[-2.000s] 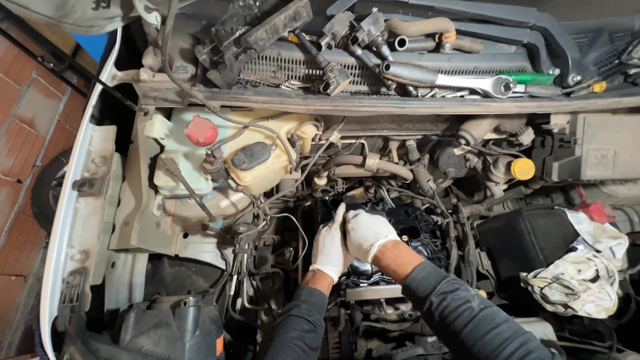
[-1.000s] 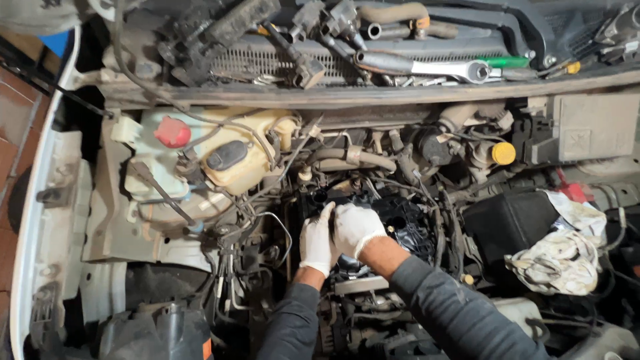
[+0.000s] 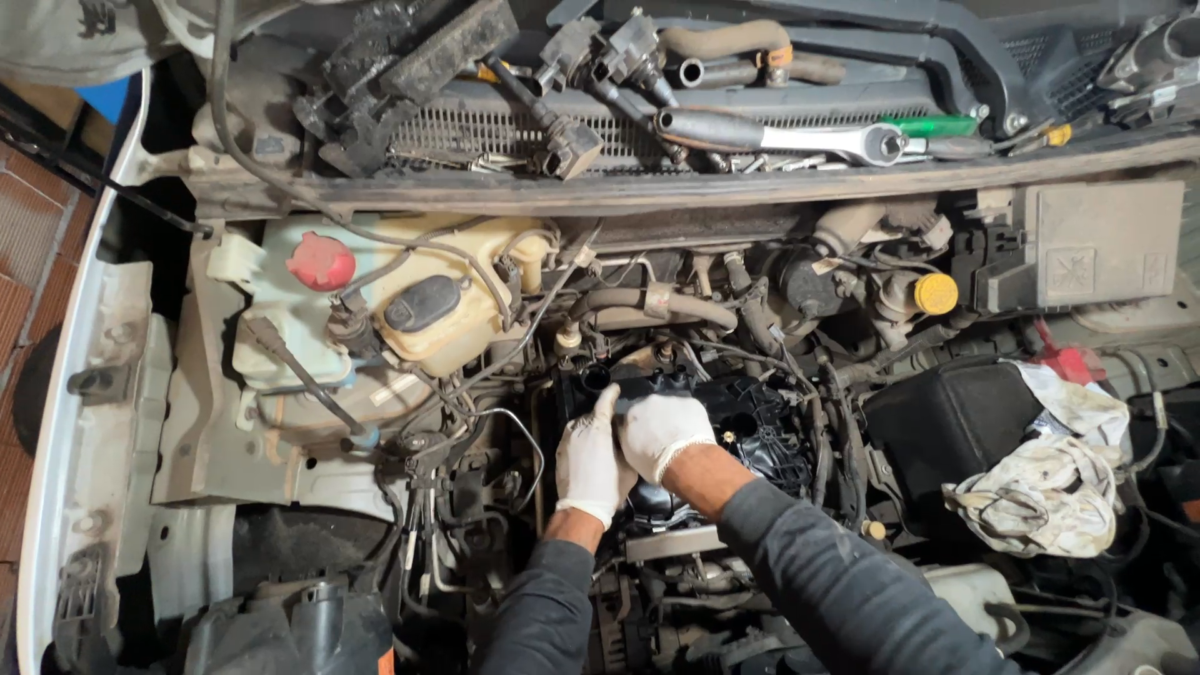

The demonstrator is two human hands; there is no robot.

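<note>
Both hands wear white gloves and meet over the black plastic engine cover (image 3: 769,441) in a car's engine bay. My left hand (image 3: 591,464) rests at the cover's left part, thumb pointing up toward a round opening. Close against it on the right, my right hand (image 3: 664,433) has its fingers curled downward. Whether either hand grips something small is hidden by the gloves. A silvery metal bracket (image 3: 673,544) lies just below the hands. Above them runs a brown rubber hose (image 3: 694,307) with a clamp.
Along the cowl lie a ratchet wrench (image 3: 787,138), ignition coils (image 3: 572,145), a cut of hose (image 3: 727,39) and a green-handled tool (image 3: 928,126). A coolant reservoir with a red cap (image 3: 321,262) stands left. At right are the black battery cover (image 3: 947,441) and a stained rag (image 3: 1041,492).
The view has shifted somewhat. Both hands stay together at the same part of the engine cover, with no plain change in what they do.
</note>
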